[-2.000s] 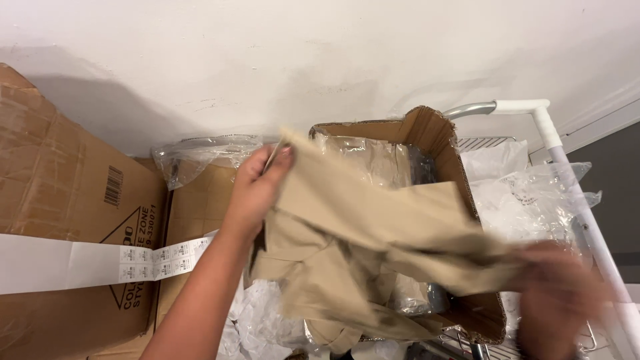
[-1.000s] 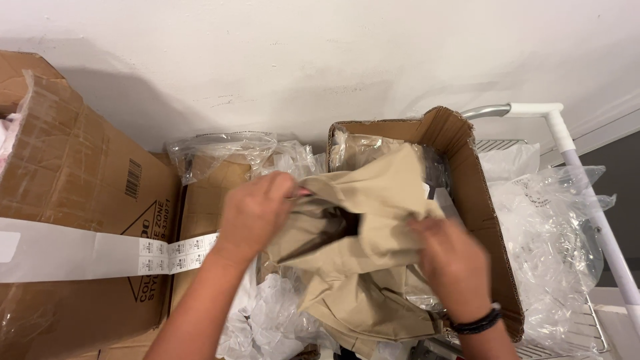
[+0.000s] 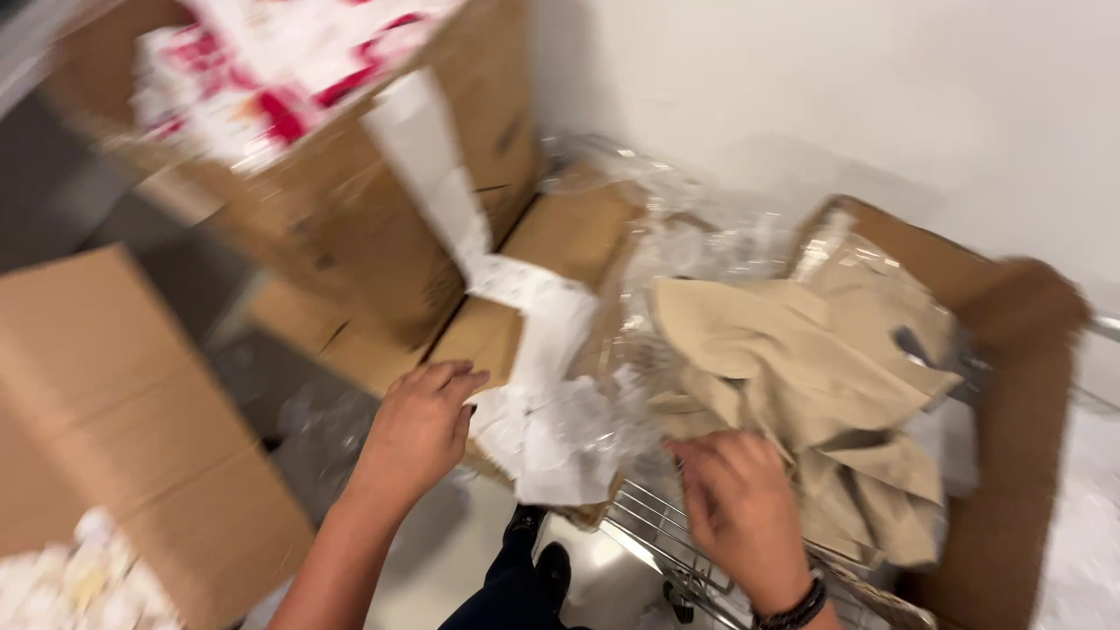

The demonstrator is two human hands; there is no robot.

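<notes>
A beige cloth garment lies crumpled over the open cardboard box on the right, on top of plastic-wrapped items. My right hand is at the garment's left edge with its fingers curled; whether it holds anything cannot be told. A dark bracelet is on that wrist. My left hand is empty, its fingers apart, beside a long white strip of labels. The strip runs from the tall cardboard box down to crumpled white paper and clear plastic.
White and red printed material fills the tall box's top. Another cardboard box stands at left, with pale contents below it. A wire rack is under the boxes, beside my feet. The white wall stands behind.
The garment was held up between both hands and now lies over the right box. My left hand has let go of it. The view has swung to the left and down.
</notes>
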